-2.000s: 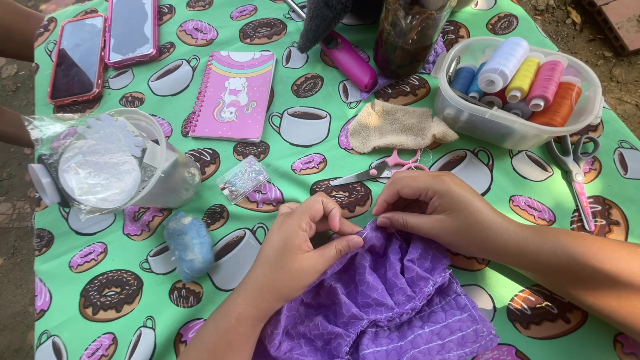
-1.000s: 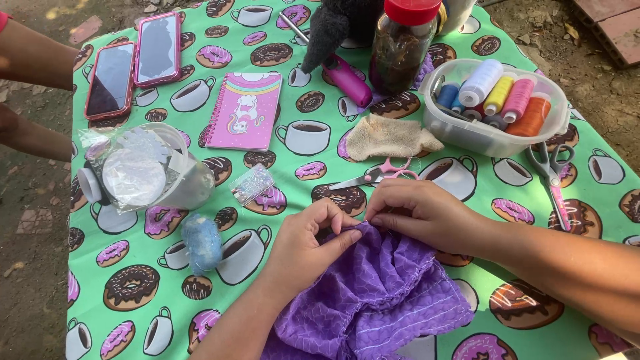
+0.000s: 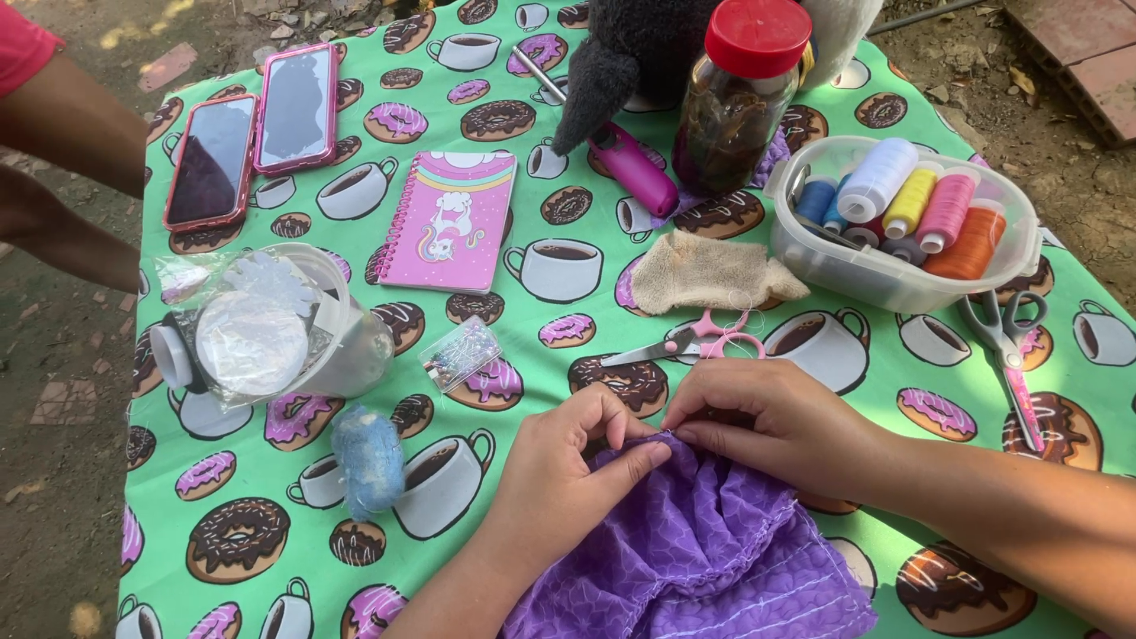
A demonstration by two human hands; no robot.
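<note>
My left hand (image 3: 581, 475) pinches the top edge of a gathered purple fabric piece (image 3: 710, 541) between thumb and fingers. Close beside it, my right hand (image 3: 772, 426) grips the same edge; any needle between the fingertips is too small to tell. White stitching runs in rows across the cloth's lower part. Just beyond my hands lie pink-handled scissors (image 3: 688, 342), with a beige cloth scrap (image 3: 706, 273) behind them. A clear box of pins (image 3: 461, 353) and a light blue pincushion-like bundle (image 3: 368, 461) rest to the left of my hands.
A plastic tub of thread spools (image 3: 901, 266) stands at the right, near grey-handled scissors (image 3: 1007, 346). Behind are a red-lidded jar (image 3: 737, 106), a dark plush thing (image 3: 643, 53) and a notebook (image 3: 453, 222). Two phones (image 3: 210, 164) and a plastic container (image 3: 342, 337) sit left. Another person's arm (image 3: 71, 106) is beyond.
The view has shifted somewhat. Both hands stay together at the edge of the purple fabric. The other person's arms at the left have drawn away from the phones and container.
</note>
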